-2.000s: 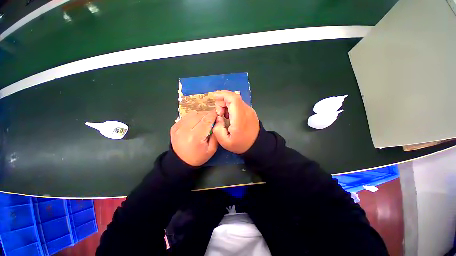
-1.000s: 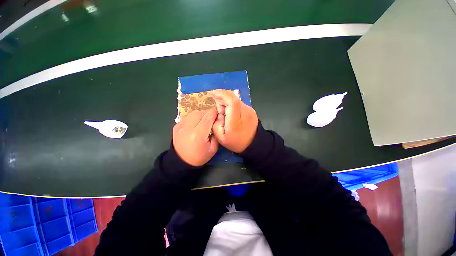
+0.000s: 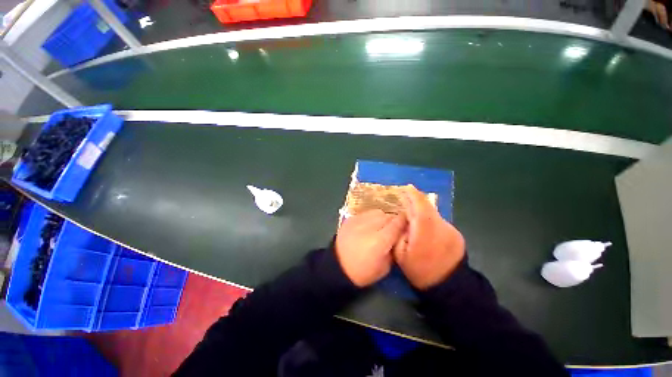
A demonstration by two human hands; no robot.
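Note:
The work pad [image 3: 407, 174], a blue board topped with worn brown cardboard [image 3: 374, 196], lies on the dark green bench. My left hand [image 3: 366, 247] and my right hand [image 3: 432, 243] meet over its lower part, fingertips pressed together. They pinch a small workpiece that the fingers hide; its shape cannot be made out. A white teardrop-shaped bottle [image 3: 268, 201] with a dark mark lies left of the pad. Two plain white ones [image 3: 567, 273] lie side by side to the right.
A blue bin [image 3: 90, 156] of black parts stands at the bench's left end. Blue crates [image 3: 81, 283] stand below it. A pale panel [image 3: 647, 235] is at the right. Beyond the white rail are a red tray [image 3: 259, 9] and, top right, another person's hand [image 3: 658, 12].
The view has turned left and up, bringing in the bin of black parts, red tray and other person's hand. My hands stay together over the pad; the small piece glimpsed earlier is now hidden.

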